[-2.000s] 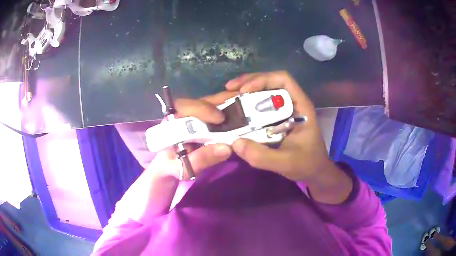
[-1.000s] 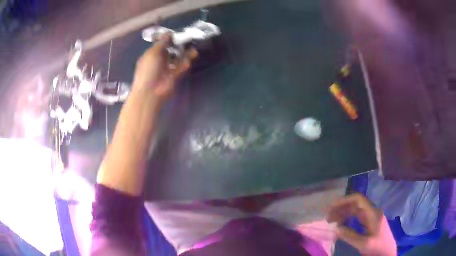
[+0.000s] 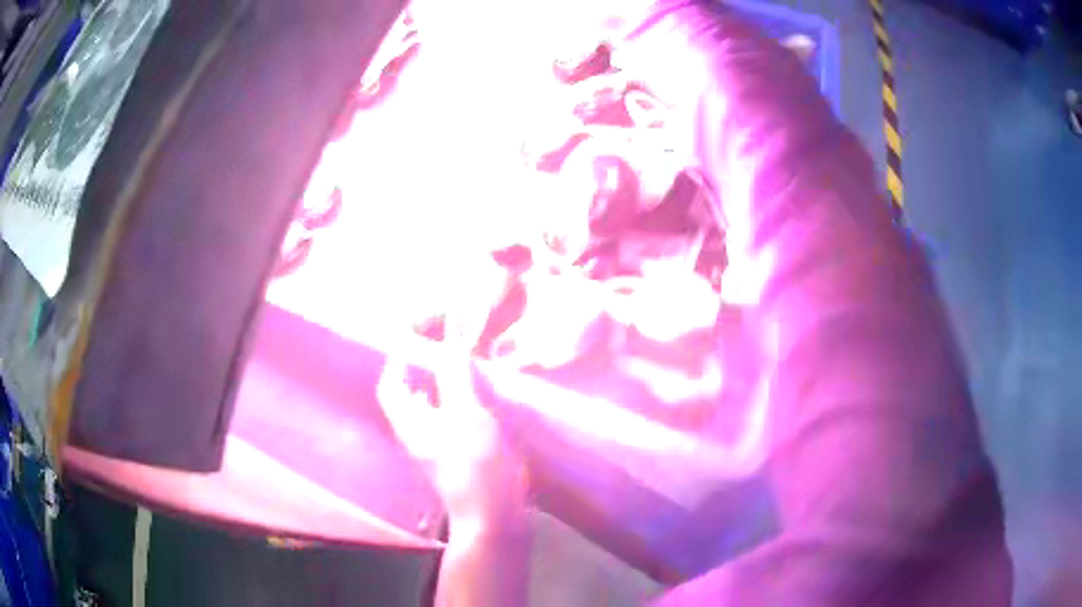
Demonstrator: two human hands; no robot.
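Note:
My left hand (image 3: 441,417) is at the near edge of a glaring, overexposed heap of white parts (image 3: 641,314). Its fingers are washed out, so whether it holds anything cannot be told. My right arm shows only as a purple sleeve at the right, reaching up along the heap. The right hand itself cannot be made out in the glare. The parts look like curved white shells with pinkish shadows, but single pieces are hard to tell apart.
A dark panel (image 3: 196,237) stands at the left, with a clear sheet (image 3: 71,142) beyond it. The dark green bench (image 3: 285,575) is at lower left. A blue bin edge (image 3: 825,53) shows at top, beside a yellow-black floor stripe (image 3: 890,113).
The view has swung from the bench to the heap of parts. The scooter, first in both hands and then in my left hand over the bench, is out of view, as is the glue bottle.

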